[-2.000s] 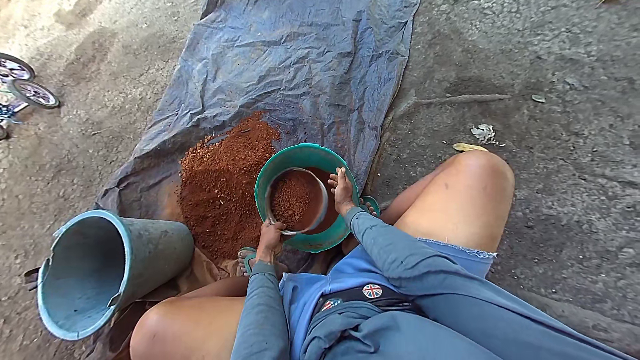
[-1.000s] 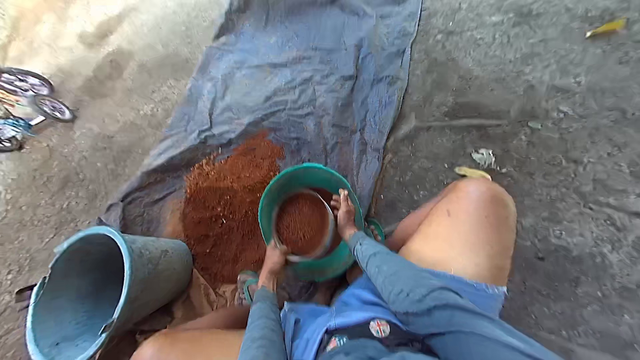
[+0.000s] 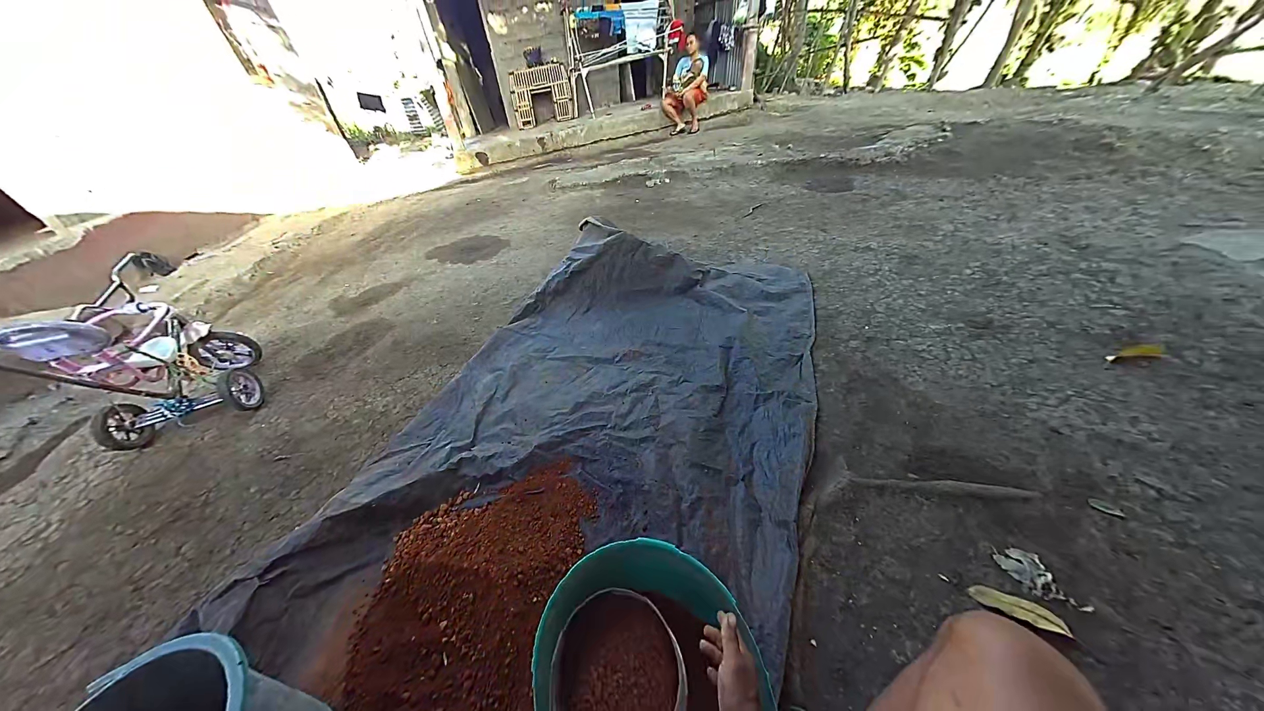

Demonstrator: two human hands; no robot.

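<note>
Near the bottom centre stands a green tub (image 3: 647, 555) holding reddish-brown granular material. Inside it lies a round, thin-rimmed sieve or pan (image 3: 620, 657) with coarser reddish material. My right hand (image 3: 731, 664) is inside the tub's right side, fingers apart, beside the round pan's rim; whether it touches the rim I cannot tell. My left hand is below the frame's edge. Left of the tub, a heap of reddish-brown crumbly material (image 3: 474, 592) spreads over a dark blue-grey tarp (image 3: 671, 385).
A grey-blue bucket (image 3: 232, 671) is at the bottom left. My bare knee (image 3: 987, 662) shows at lower right, near a dry leaf (image 3: 1020, 609) and a stick (image 3: 943, 488). A small bicycle with training wheels (image 3: 148, 365) stands left. A person (image 3: 688, 84) holding a child sits far off by a house.
The view has tilted up strongly, bringing the house and a seated person in. My left hand, on the round pan's rim before, has dropped out of view.
</note>
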